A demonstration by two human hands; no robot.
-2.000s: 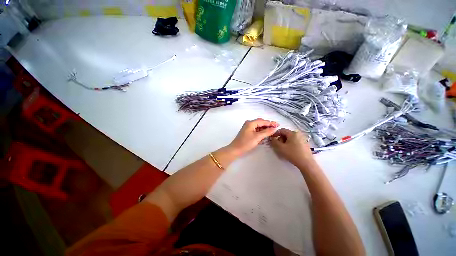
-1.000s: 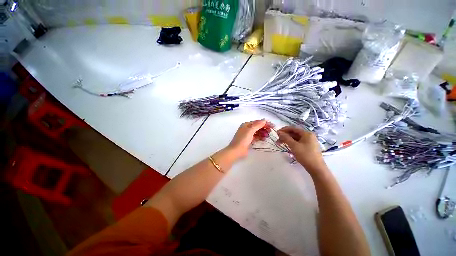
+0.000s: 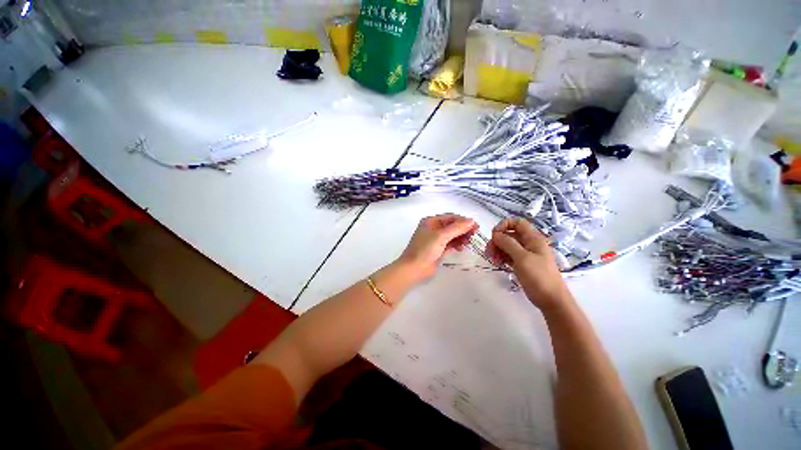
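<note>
My left hand (image 3: 441,243) and my right hand (image 3: 520,250) are close together at the middle of the table. Thin coloured wires (image 3: 479,243) run between their fingertips; my left fingertips pinch one end, and any connector there is too small to tell. My right fingers hold the wires nearer the cable. More thin wire ends spread below the hands. The white cable (image 3: 639,239), with a red-orange band and a dark band, runs from my right hand toward the upper right. The main cable bundle (image 3: 492,173) lies just beyond my hands, dark reddish wire ends to the left.
A second cable bundle (image 3: 703,268) lies at the right, with a smartphone (image 3: 695,410) at the front right. A lone thin cable (image 3: 180,165) lies at the far left. A green bag (image 3: 385,44), boxes (image 3: 501,66) and a clear bag of white parts (image 3: 659,105) stand along the back.
My hands were touching two seconds ago and are now slightly apart, with wires showing between them. Since one second ago, my left fingers have closed together and the reddish wires there show less.
</note>
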